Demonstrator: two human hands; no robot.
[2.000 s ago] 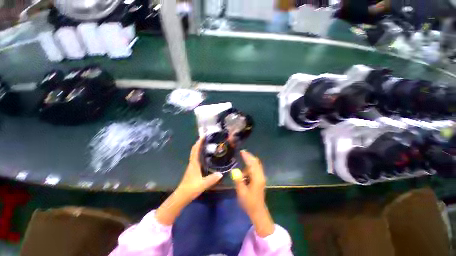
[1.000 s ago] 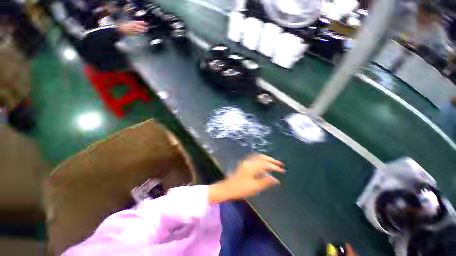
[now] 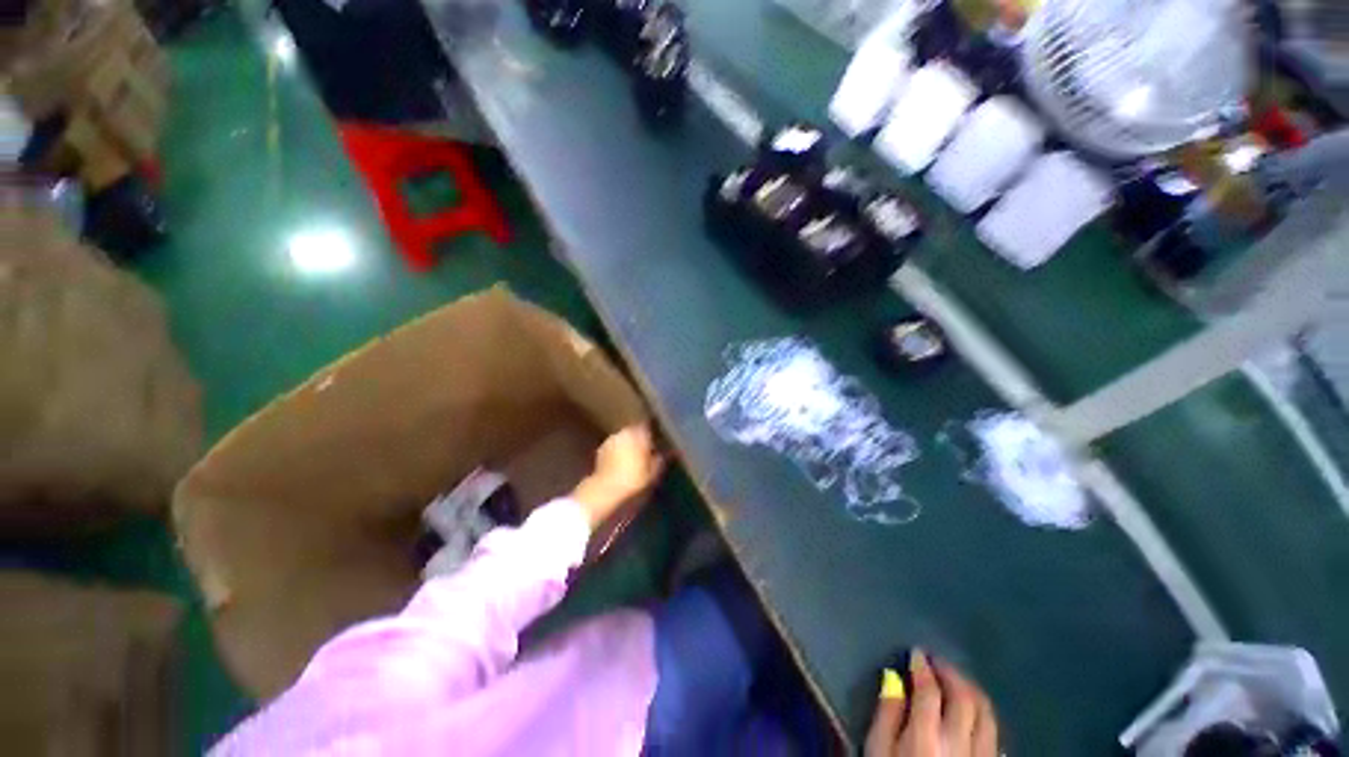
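My left hand (image 3: 627, 462) is at the right rim of the cardboard carton (image 3: 348, 385), beside the bench edge; its fingers are partly hidden and I cannot tell if it holds anything. A white-and-black unit (image 3: 471, 518) lies inside the carton. My right hand (image 3: 935, 713) is at the bottom edge of the picture over the bench, cut off, with a yellow band on one fingertip. A small dark thing shows at its fingertips, too unclear to name.
A tangled white stringy pile (image 3: 806, 414) and a smaller one (image 3: 1031, 469) lie on the bench (image 3: 621, 222). Black lens modules (image 3: 814, 215) are clustered behind. A white housing (image 3: 1243, 695) is at the lower right. A red stool (image 3: 425, 192) stands on the floor.
The view has swung left to the carton. My left hand has left the black-and-white unit and moved over to the carton's rim. My right hand has moved away from the unit too.
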